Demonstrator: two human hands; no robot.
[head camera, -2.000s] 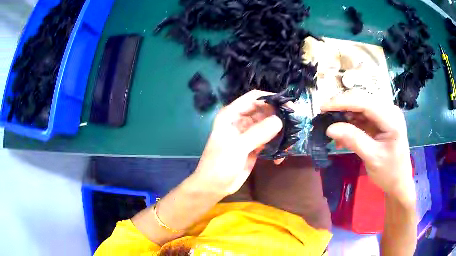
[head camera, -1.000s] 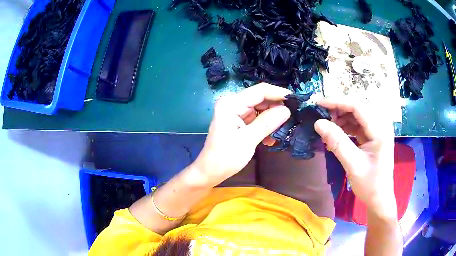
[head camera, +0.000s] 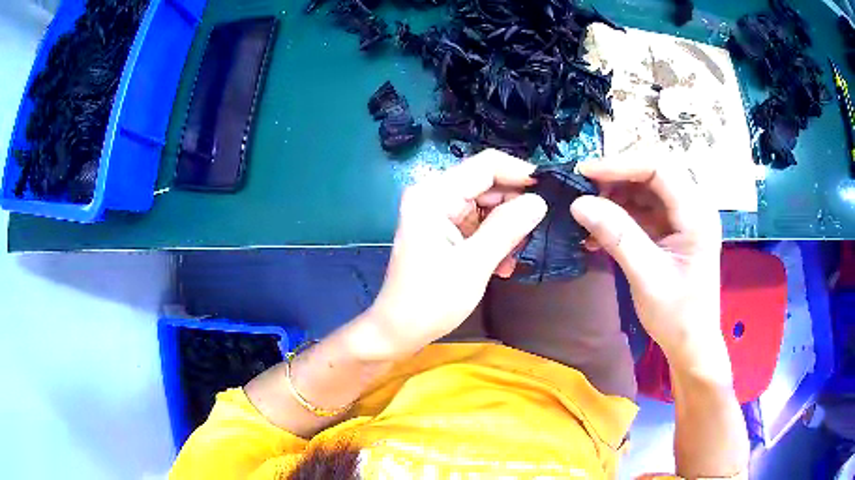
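A folded black piece (head camera: 555, 234) is held between my two hands, just off the table's front edge, its ribbed face showing. My left hand (head camera: 455, 244) pinches its left side between thumb and fingers. My right hand (head camera: 647, 239) pinches its upper right side. The fingertips cover its side edges. A large heap of loose black pieces (head camera: 516, 75) lies on the table beyond my hands. A small black piece (head camera: 396, 120) lies apart, left of the heap.
A stained tan board (head camera: 675, 112) with a white round dish (head camera: 673, 101) lies at right, beside another black pile (head camera: 776, 84). A dark flat case (head camera: 225, 103) and blue bin (head camera: 131, 112) stand at left. A lower blue bin (head camera: 173, 375) and red stool (head camera: 755, 328) are below the table.
The two black parts seen apart in my hands two seconds ago are now together as one piece. My right hand has moved left against my left hand.
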